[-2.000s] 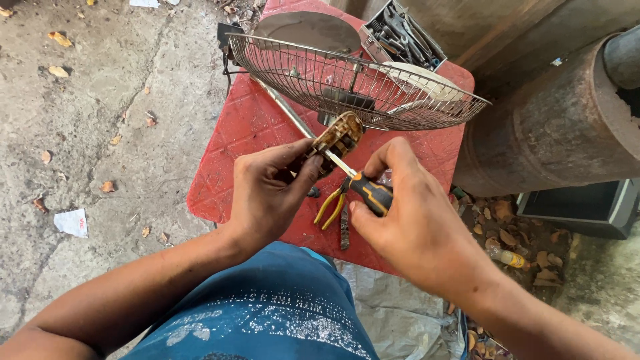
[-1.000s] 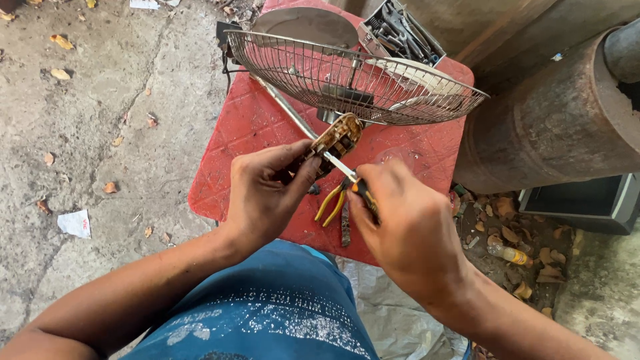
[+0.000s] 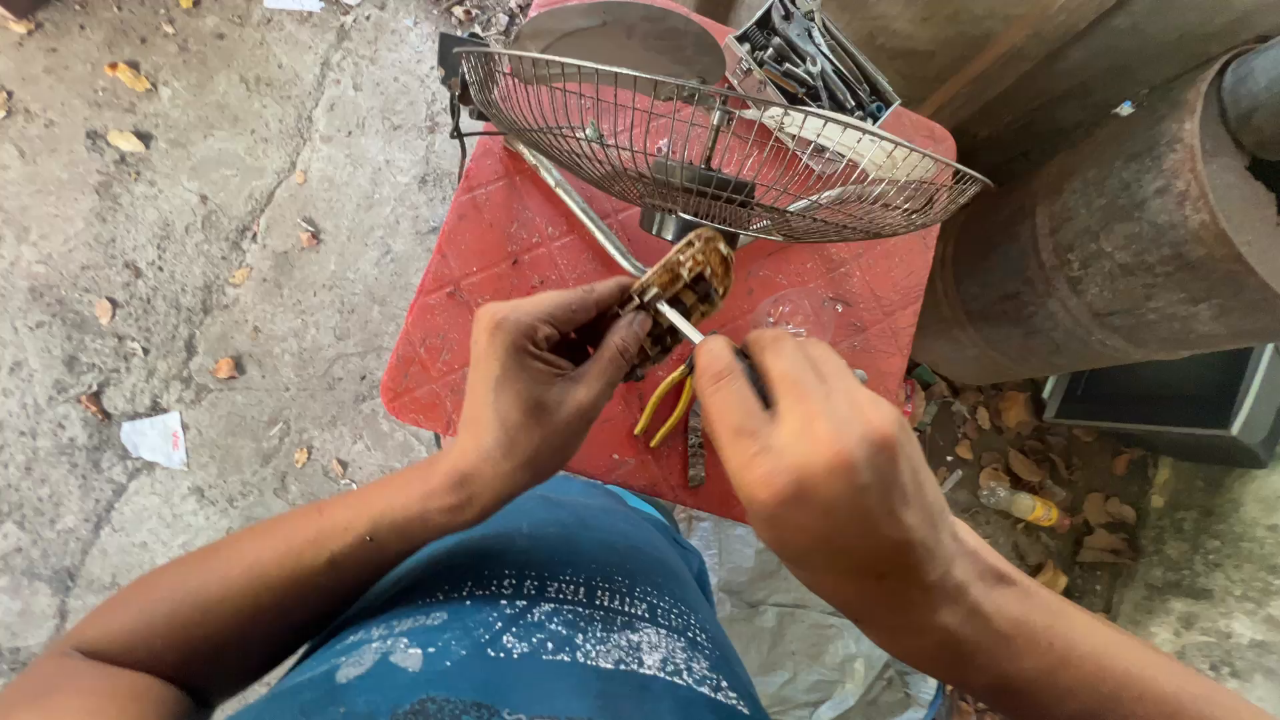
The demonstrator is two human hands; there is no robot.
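Note:
My left hand (image 3: 545, 375) grips a grimy brown part (image 3: 690, 280) with open recesses; its exact kind cannot be told. My right hand (image 3: 830, 450) is closed around a screwdriver, whose metal shaft (image 3: 680, 322) reaches into the part. Its handle is mostly covered by my fingers. Below the part, yellow-handled pliers (image 3: 666, 402) lie on the red table (image 3: 540, 240), beside a narrow, dirty strip (image 3: 696, 450). Beyond my hands, a wire fan guard (image 3: 600, 120) stands on edge, with a dark hub piece (image 3: 700, 190) behind its wires.
A metal tube (image 3: 580, 210) lies across the table. At the back sit a round grey disc (image 3: 620, 40) and a box of tools (image 3: 815, 60). A rusty drum (image 3: 1090, 220), a dark-screened casing (image 3: 1160, 400) and a plastic bottle (image 3: 1025, 505) are at the right.
My right hand has turned around the screwdriver handle, which showed more fully two seconds ago. My left hand and the brown part have hardly moved.

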